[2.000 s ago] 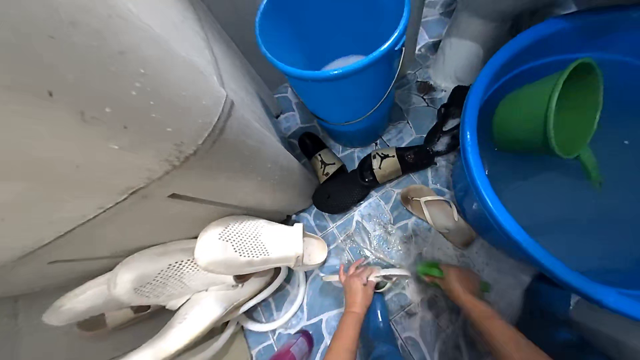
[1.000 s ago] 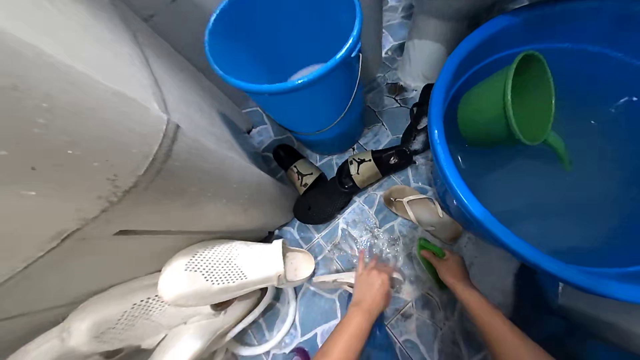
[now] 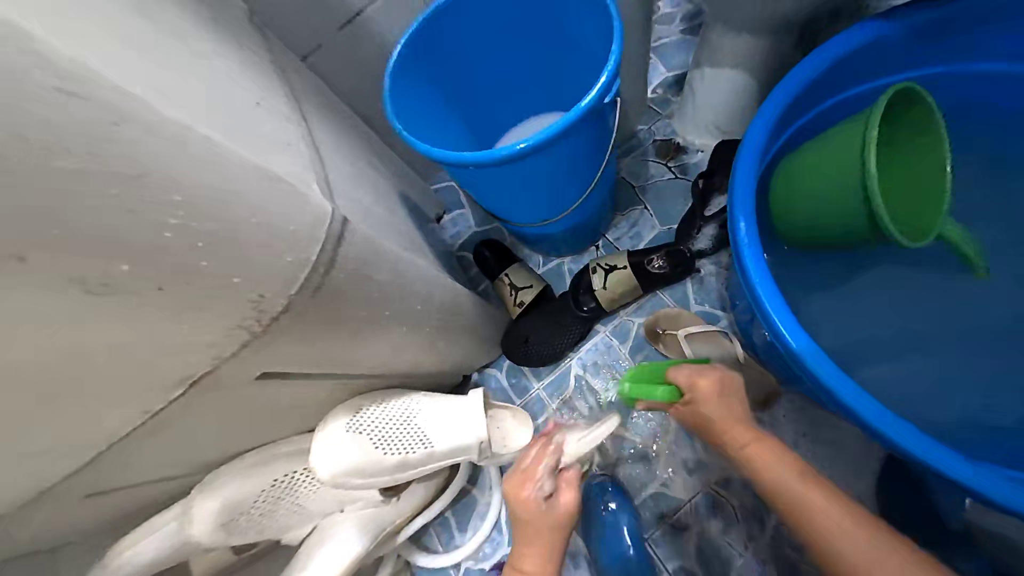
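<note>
My left hand (image 3: pixel 546 480), wet with suds, grips a pale flip-flop (image 3: pixel 589 438) low over the tiled floor. Just up and to the right, my right hand (image 3: pixel 712 400) holds a green scrub brush (image 3: pixel 652 382) by its body, apart from the flip-flop. A beige flip-flop with a white strap (image 3: pixel 686 334) lies on the floor beyond my right hand, partly hidden by it. Black slides with gold bands (image 3: pixel 614 280) rest farther up, one overlapping the other. Suds and water are on the tiles around the held flip-flop.
A blue bucket (image 3: pixel 520 180) with foam inside stands at the top. At the right, a large blue tub (image 3: pixel 756 264) of water holds a green dipper (image 3: pixel 832 188). White perforated shower seats or fittings and a hose (image 3: pixel 472 536) lie lower left, beside a pale wall-like surface (image 3: pixel 200 240).
My right hand has lifted the green brush from beside the beige flip-flop. My left hand, earlier over the pale flip-flop on the floor, now holds it tilted up.
</note>
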